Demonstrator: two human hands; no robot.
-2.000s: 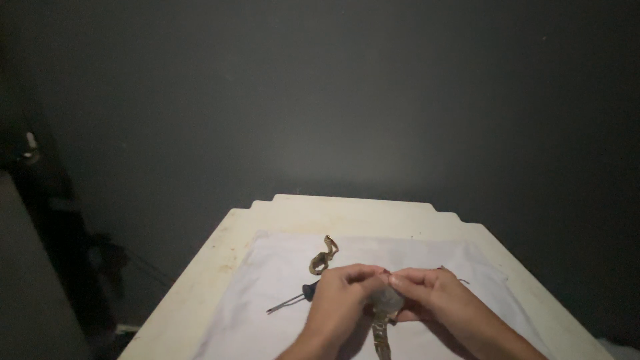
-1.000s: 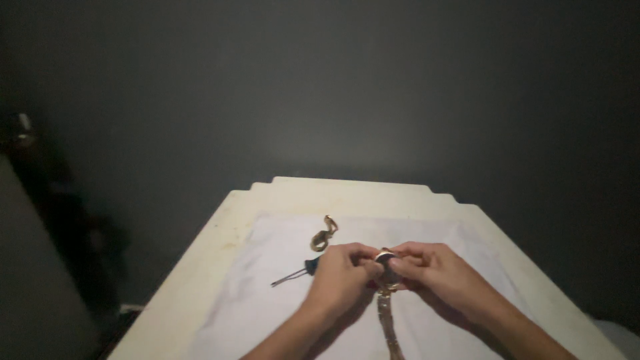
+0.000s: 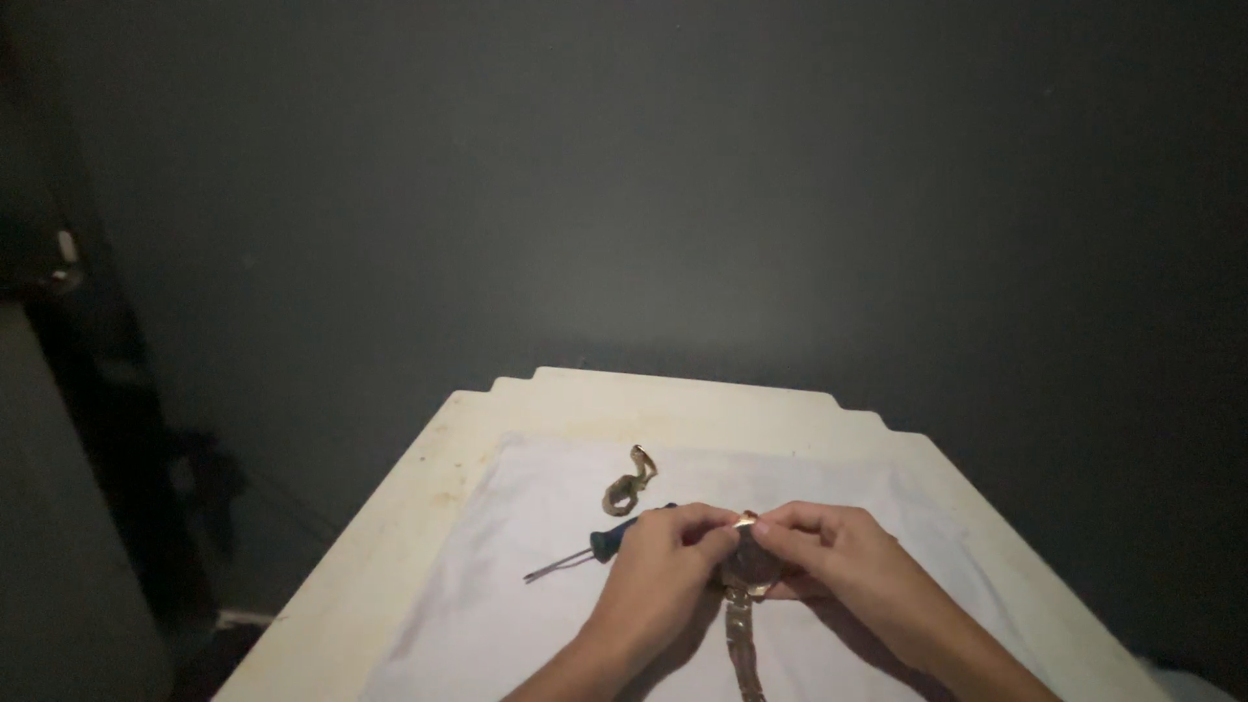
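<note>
A round gold-coloured wristwatch (image 3: 751,561) is held between my two hands over a white cloth (image 3: 487,604). My left hand (image 3: 673,565) grips its upper left edge with thumb and fingertips, and my right hand (image 3: 843,551) pinches the upper right edge. From the lower edge of the watch a gold metal bracelet strap (image 3: 740,634) hangs down toward me. Beside my left hand lies a screwdriver (image 3: 606,541) with a dark blue handle, partly hidden by that hand. Another gold metal strap piece (image 3: 624,492) lies curled on the cloth beyond the screwdriver.
The cloth covers much of a cream-coloured table (image 3: 682,390) with stepped far corners. A dark grey wall (image 3: 663,195) stands behind the table. At the far left are a grey panel (image 3: 58,507) and dim objects that are hard to make out.
The watch has turned in my hands: a second ago a dark round face showed a light rim, and now its surface looks dull. Both hands remain on it.
</note>
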